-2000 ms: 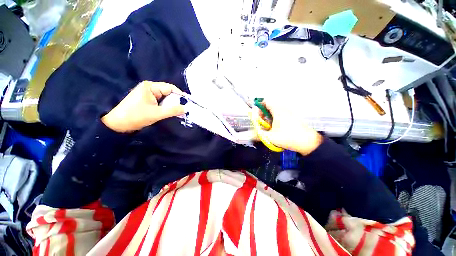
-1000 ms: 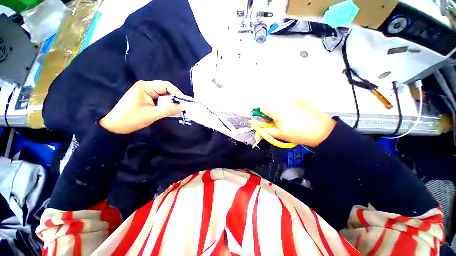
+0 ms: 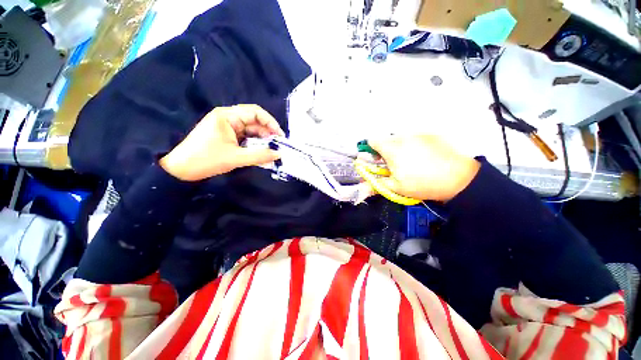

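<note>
My left hand [image 3: 221, 144] pinches the left end of a narrow white backing strip with a navy edge [image 3: 309, 169]. The strip runs slantwise down to the right, to the fingertips of my right hand. My right hand [image 3: 425, 169] holds scissors [image 3: 393, 193] with one yellow and one green handle loop. The blades are mostly hidden by the hand and cloth, so I cannot tell whether they are apart. A large dark navy cloth [image 3: 246, 63] lies to the left, over the table and down its front edge.
The white machine bed [image 3: 415, 105] is ahead. A wooden-handled tool [image 3: 542, 146] and dark cords lie to the right. A brown cardboard [image 3: 450, 17] with a pale green block [image 3: 490, 27] is at the back right. A grey box [image 3: 24, 60] stands at the far left.
The whole view has shifted slightly. My right hand has turned and moved a little right since the oldest frame, still holding the scissors. My left hand keeps its pinch on the strip.
</note>
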